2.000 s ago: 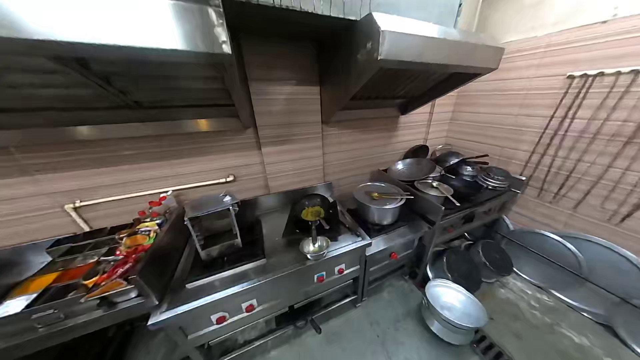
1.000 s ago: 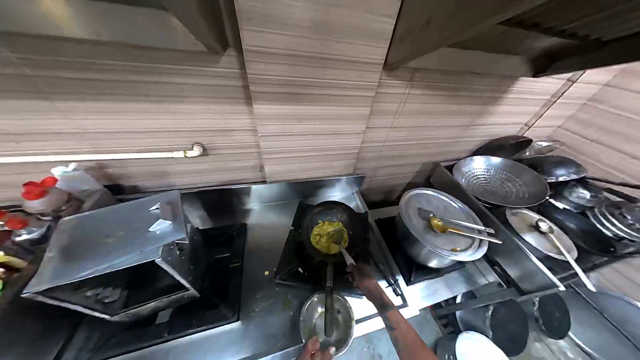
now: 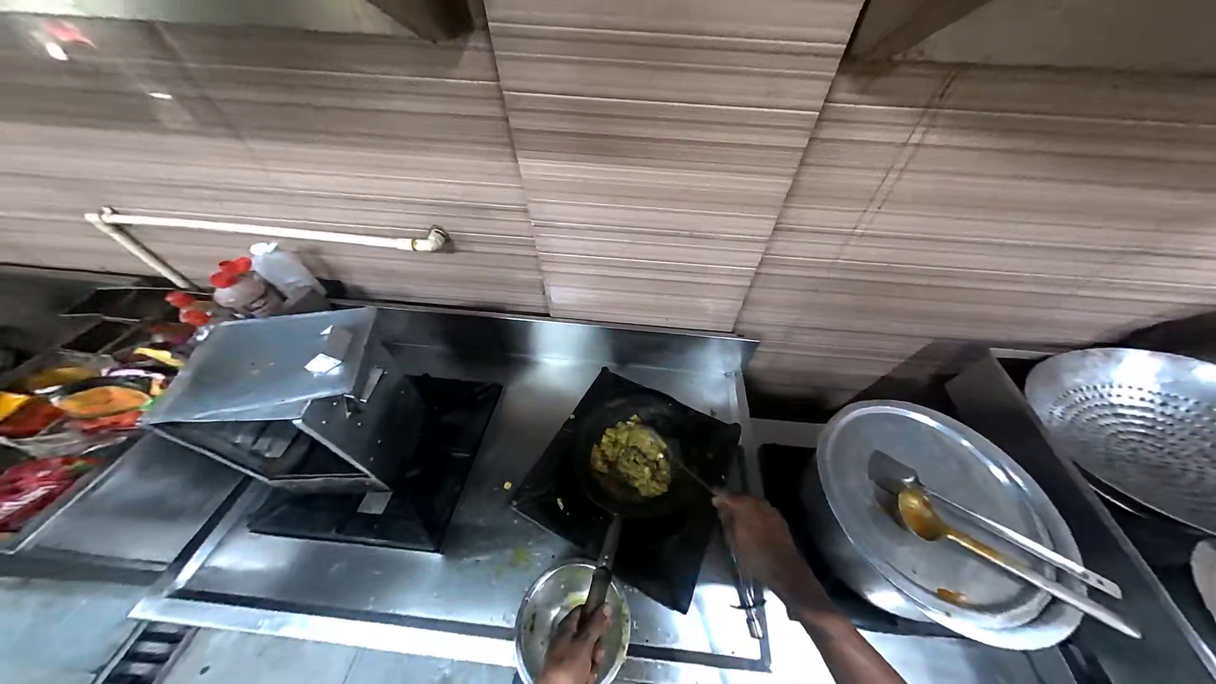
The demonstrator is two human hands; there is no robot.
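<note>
A dark frying pan (image 3: 579, 465) holds yellow-green chopped food (image 3: 631, 458) on a black burner stand. My left hand (image 3: 574, 646) grips the pan's handle (image 3: 604, 568), which points toward me. Below the handle, partly covered by my left hand, is a steel bowl (image 3: 534, 613) with some residue inside. From the right, my right hand (image 3: 755, 537) holds a metal spoon or ladle (image 3: 692, 475), its head in the food. The end of that utensil is hard to make out against the food.
At right, a large lidded pot (image 3: 855, 456) bears a spatula (image 3: 1021, 541) and a ladle (image 3: 921, 515). Beyond it lies a perforated metal pan (image 3: 1130, 427). At left stand a metal box (image 3: 266, 370) on another burner and ingredient trays (image 3: 47, 532). A pipe (image 3: 275, 231) runs along the wall.
Two seconds ago no hands were in view; one second ago both were at the pan, as they are now. The view has moved in close to the stove.
</note>
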